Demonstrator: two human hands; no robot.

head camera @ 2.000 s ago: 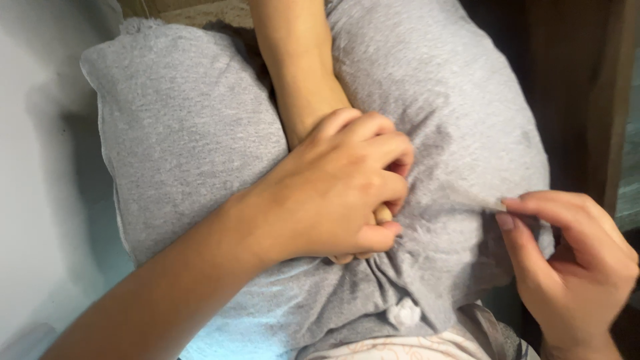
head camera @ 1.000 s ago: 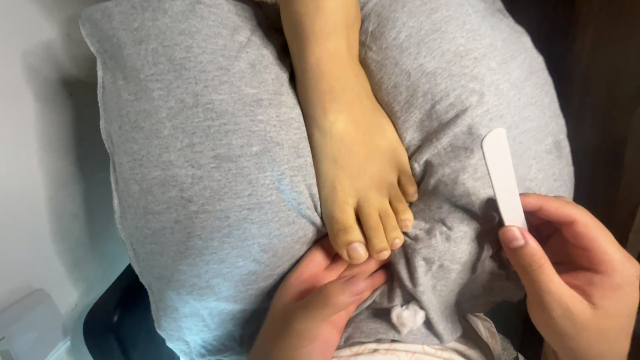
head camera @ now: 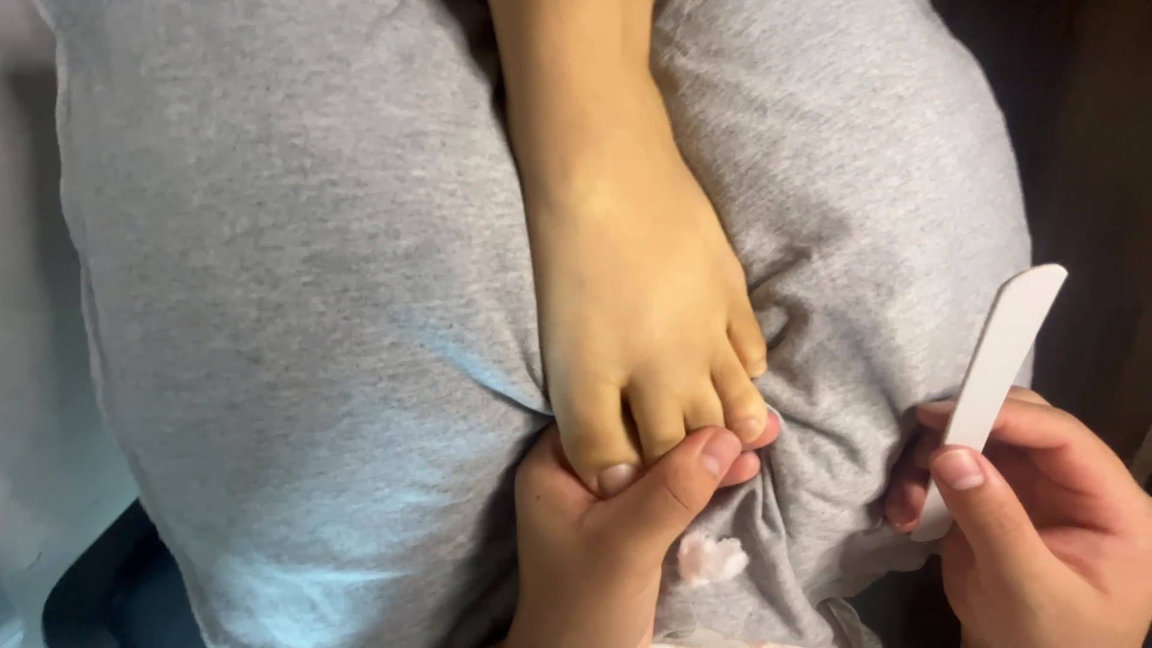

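A person's bare foot (head camera: 630,270) rests on a grey fabric cushion (head camera: 270,225), toes toward me. My left hand (head camera: 621,522) grips the toes from below, its thumb laid over the middle ones and its fingertips showing beyond them. The big toe's nail shows beside my thumb; the smallest toe is uncovered. At the right, my right hand (head camera: 1035,513) holds a white nail file (head camera: 999,378) between thumb and fingers, tilted upward and apart from the foot. A small tuft of cotton (head camera: 711,558) lies on the fabric just right of my left wrist.
A dark rounded object (head camera: 117,585) stands at the lower left, beside the cushion. A pale surface lies along the left edge. Dark brown surfaces border the cushion on the right. Patterned fabric shows at the bottom edge.
My left hand covered the toes from above, then lay under them, and now its thumb is over them. The file in my right hand has come into plain sight. The view is closer.
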